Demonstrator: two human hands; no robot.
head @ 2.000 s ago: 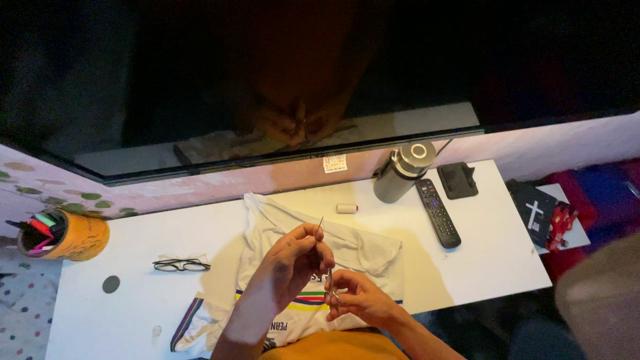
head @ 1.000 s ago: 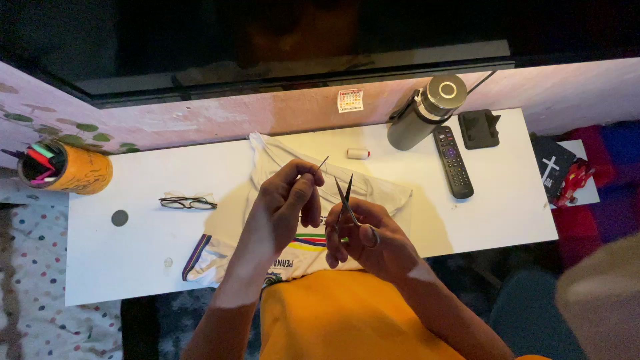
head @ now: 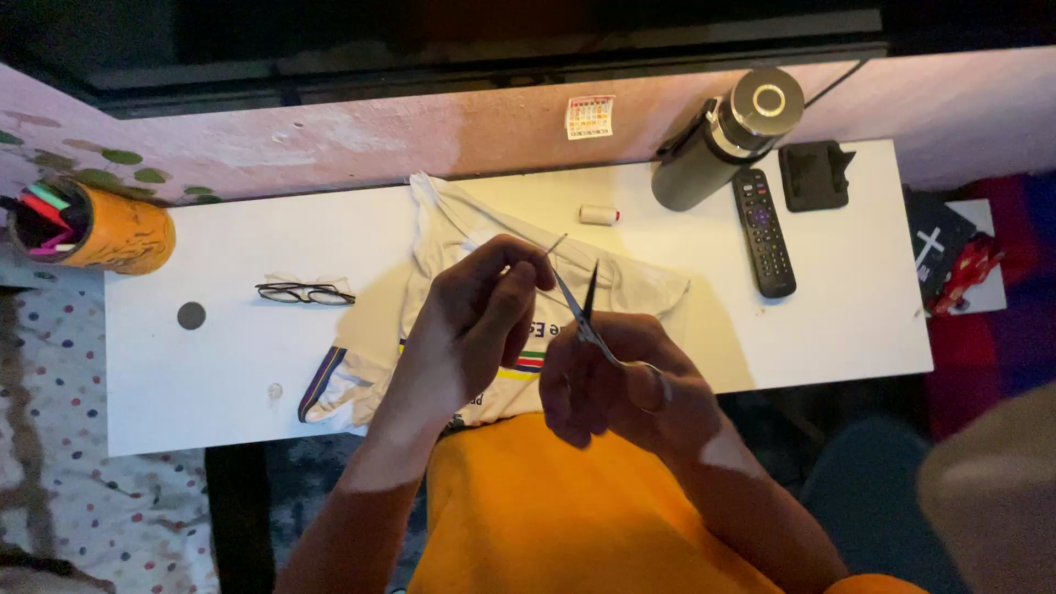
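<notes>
Between the thumb and forefinger of my left hand point(head: 487, 318) is a thin needle point(head: 558, 245), its tip pointing up to the right. My right hand point(head: 631, 379) has its fingers in the handles of small metal scissors point(head: 586, 324), whose blades stand apart close to the left fingertips. Any thread is too fine to make out. Under both hands a white shirt point(head: 445, 219) with printed letters and coloured stripes lies spread on the white table point(head: 841, 330). A spool of pale thread point(head: 598, 215) lies on its side just behind the shirt.
Black-framed glasses point(head: 305, 293), a dark disc point(head: 191, 315) and an orange pen holder point(head: 132, 235) are on the left. To the right are a dark flask point(head: 701, 161), a remote control point(head: 766, 239) and a black stand point(head: 815, 176). A large dark screen point(head: 495, 41) overhangs the back.
The scissors, low by the left hand two seconds ago, now point up with blades apart, close to the left fingertips. The view has tilted down.
</notes>
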